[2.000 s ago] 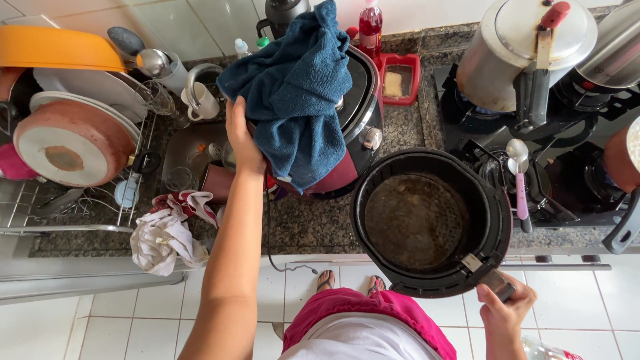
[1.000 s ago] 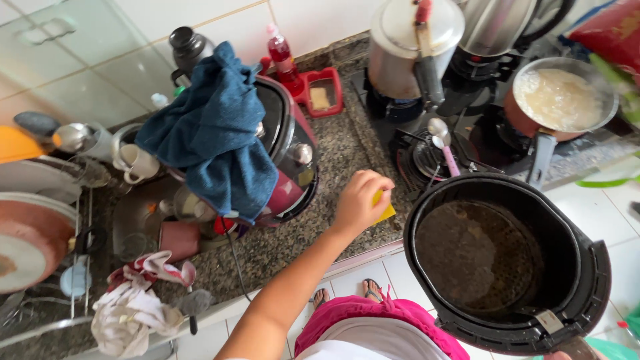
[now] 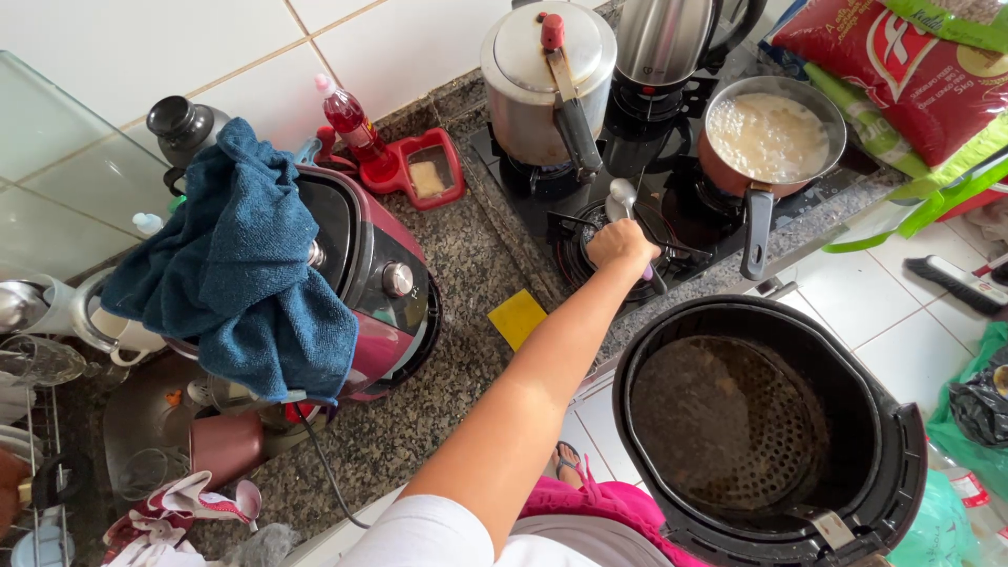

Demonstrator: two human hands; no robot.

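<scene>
My left hand [image 3: 622, 246] reaches over the front burner of the black hob, its fingers closed around the handles of spoons [image 3: 622, 197] lying there. The black air fryer basket [image 3: 732, 425], with a perforated bottom and brown residue, hangs in front of the counter at the lower right. My right hand is outside the view, at the basket's handle side. A yellow square [image 3: 517, 317] lies on the granite by my left forearm. A blue towel [image 3: 252, 268] drapes over the dark red air fryer [image 3: 386, 276].
A pressure cooker [image 3: 543, 87], an electric kettle [image 3: 665, 39] and a saucepan of bubbling food [image 3: 768, 138] stand on the hob [image 3: 504, 189]. A red soap holder [image 3: 433, 169] sits behind. The sink [image 3: 150, 441] holds dishes. A cord [image 3: 323, 465] crosses the counter's front.
My left hand has gone from the blue towel, over the counter beside the yellow square, to the spoons on the hob. The right hand, seen at the basket's handle earlier, has left the view.
</scene>
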